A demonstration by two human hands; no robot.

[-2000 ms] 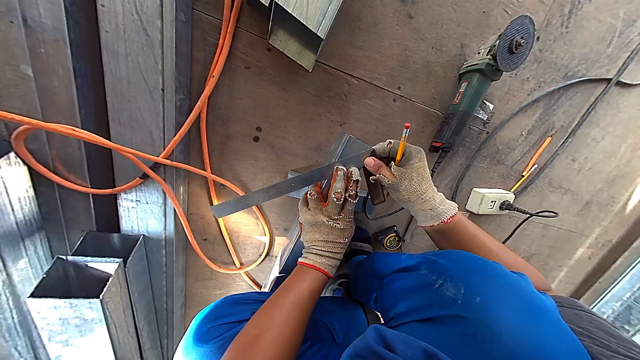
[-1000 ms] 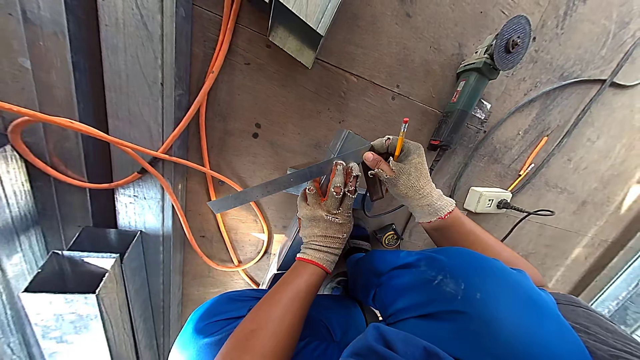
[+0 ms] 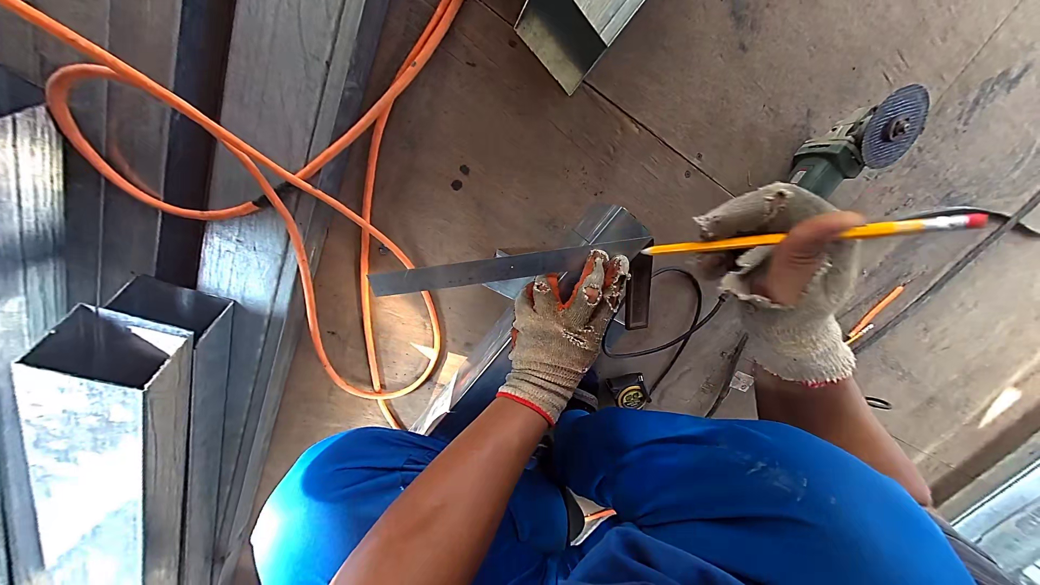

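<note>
My left hand [image 3: 565, 333], in a worn knit glove, presses a try square [image 3: 496, 270] onto a square metal tube [image 3: 479, 370]. The square's steel blade points left and its dark stock hangs down at the tube's right side. My right hand [image 3: 792, 276], gloved with a bare thumb showing, grips a yellow pencil [image 3: 886, 229]. The pencil's point is at the right end of the blade, by the tube's edge; whether it touches is hard to tell. A tape measure [image 3: 630, 393] lies on the floor just below the square.
An angle grinder [image 3: 853, 142] with an exposed disc lies at upper right. An orange hose [image 3: 305, 268] loops over the floor and metal profiles at left. Open-ended metal tubes [image 3: 89, 439] stand at lower left; another tube [image 3: 569, 36] is at the top. Black cords cross the right side.
My right hand has moved off the square to the right, and the pencil, earlier upright between its fingers, now lies nearly level with its point at the blade. My left hand stays on the square.
</note>
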